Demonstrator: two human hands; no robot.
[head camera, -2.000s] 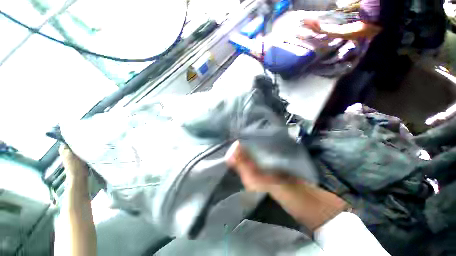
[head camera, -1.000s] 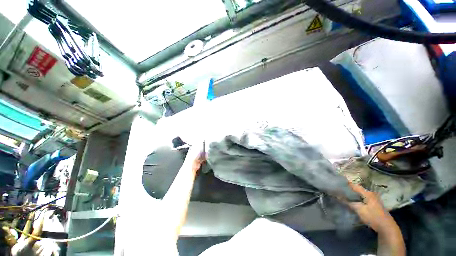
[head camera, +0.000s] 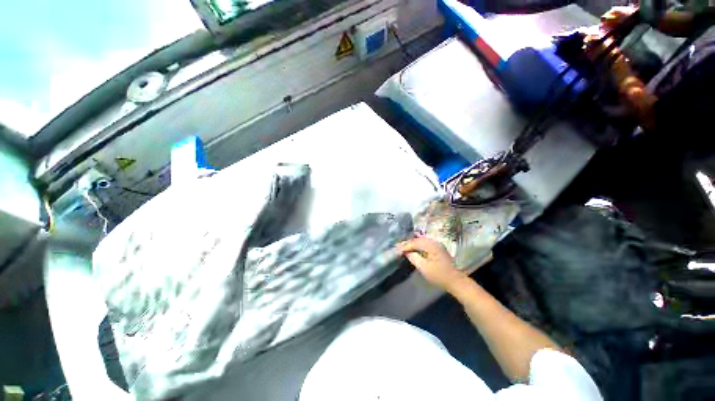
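Observation:
The grey mottled jacket (head camera: 313, 270) lies spread over the pale pressing table (head camera: 345, 149), its diamond stitching showing and its left part washed out by glare. One sleeve (head camera: 286, 196) points up toward the back of the table. My right hand (head camera: 430, 258) has its fingertips closed on the jacket's right edge, near the table's front edge. My left hand is not in view. The steam iron (head camera: 482, 186), with an orange-brown handle, is parked to the right of the jacket on the crumpled beige cloth (head camera: 462, 227).
Black hoses (head camera: 541, 117) run from the iron to the upper right. Another pressing station (head camera: 470, 102) stands beyond, with a person's arms (head camera: 631, 86) at it. A dark grey pile of jackets (head camera: 588, 262) lies low at right. A blue bracket (head camera: 188, 155) stands behind the table.
The jacket, earlier held up in both hands, now lies flat across the table. My left hand has gone out of view. My right hand is at the jacket's right edge, and the view has turned right.

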